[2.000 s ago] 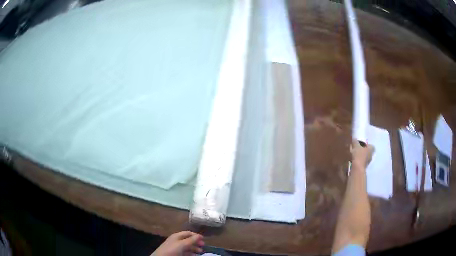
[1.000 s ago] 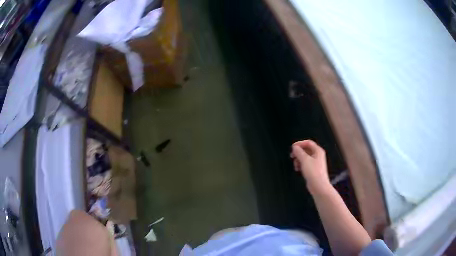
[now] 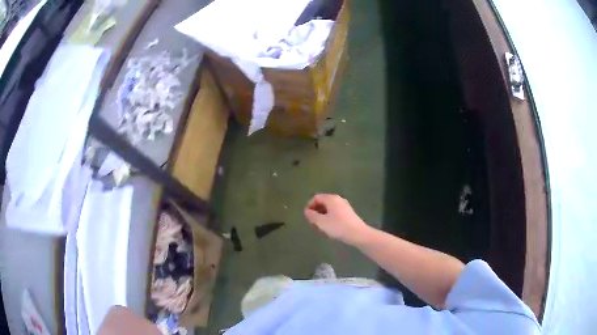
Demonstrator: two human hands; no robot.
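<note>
My right hand (image 3: 334, 217) is in mid-air over the green floor. Its fingers are loosely curled and nothing shows in them. My left forearm shows only as a small bit of skin at the bottom left edge; my left hand is cut off. Ahead stands a brown waste carton (image 3: 288, 98) with crumpled white paper (image 3: 298, 44) in it and a white sheet over its rim. The pale fabric (image 3: 568, 131) lies on the cutting table at the right edge. A silver metal weight (image 3: 515, 76) is at the table edge.
A shelf on the left bears white paper sheets (image 3: 55, 137) and a heap of scraps (image 3: 150, 95). A dark bar (image 3: 147, 163) crosses its front. Below is an open box of cloth pieces (image 3: 173, 262). Dark scraps (image 3: 268, 229) lie on the floor.
The view has turned left from the table to the aisle, and the carton now shows larger. My right hand held a long white strip two seconds ago; now no strip is in it.
</note>
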